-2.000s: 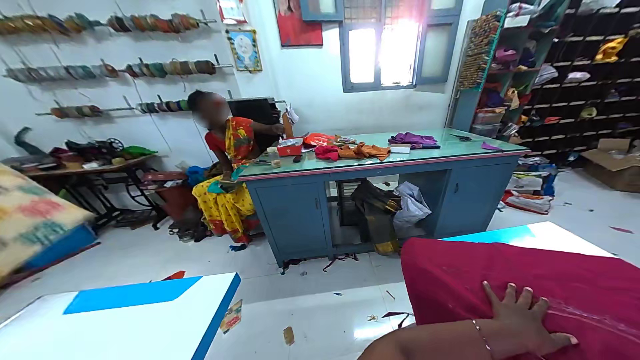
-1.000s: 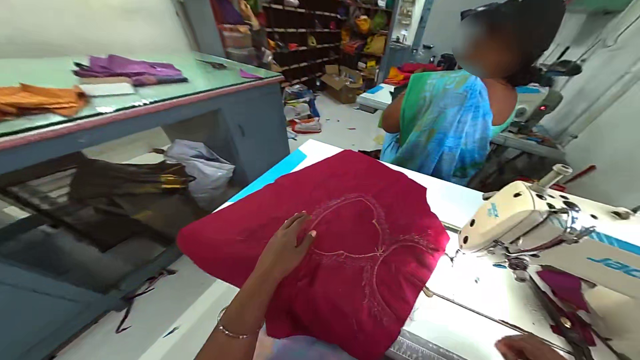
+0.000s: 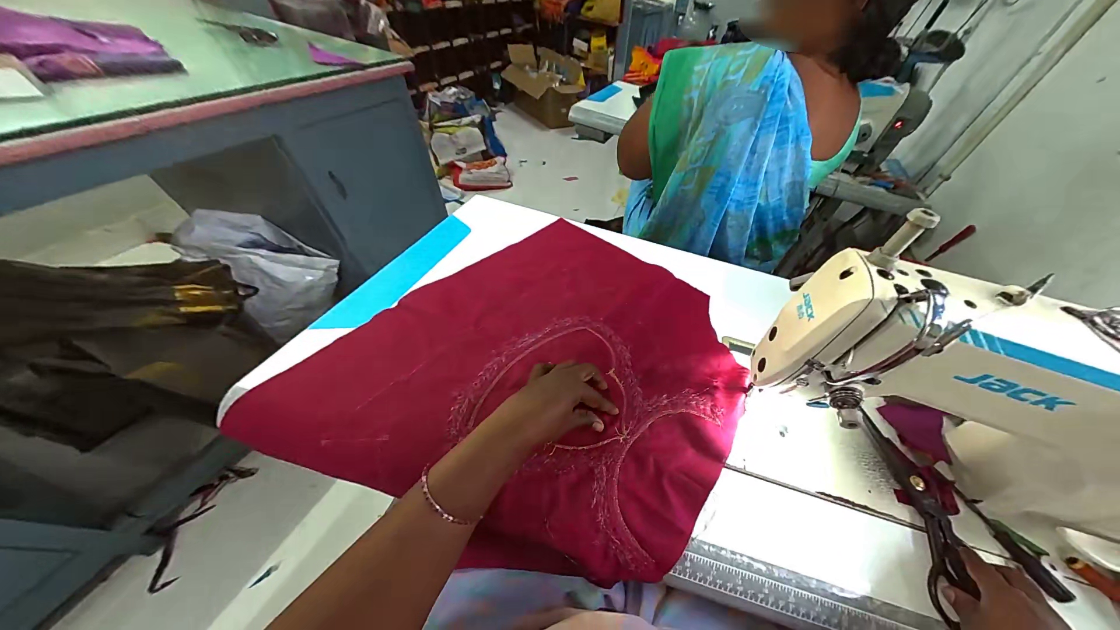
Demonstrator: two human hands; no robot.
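A maroon cloth (image 3: 525,289) with stitched curved outlines lies spread over the white sewing table. My left hand (image 3: 569,402) rests on it inside one outline, fingers bent, wearing a bangle at the wrist. At the lower right my right hand (image 3: 997,595) is at the handles of black fabric scissors (image 3: 919,481), whose blades point up toward the needle area of the Jack sewing machine (image 3: 945,332). The cloth's right edge reaches close to the machine head. A clear ruler (image 3: 770,586) lies along the table's front edge.
Ahead, a person in a blue sari (image 3: 735,149) sits with their back to me near another machine. A glass-topped counter (image 3: 262,79) stands at the left, with a plastic bag (image 3: 262,262) under it. A cardboard box (image 3: 542,87) and bundles (image 3: 468,140) are on the floor behind.
The view has swung right from the counter and the person in yellow to the sewing machine. My right hand has come to the scissors. My left hand stays on the maroon cloth, its fingers now more bent.
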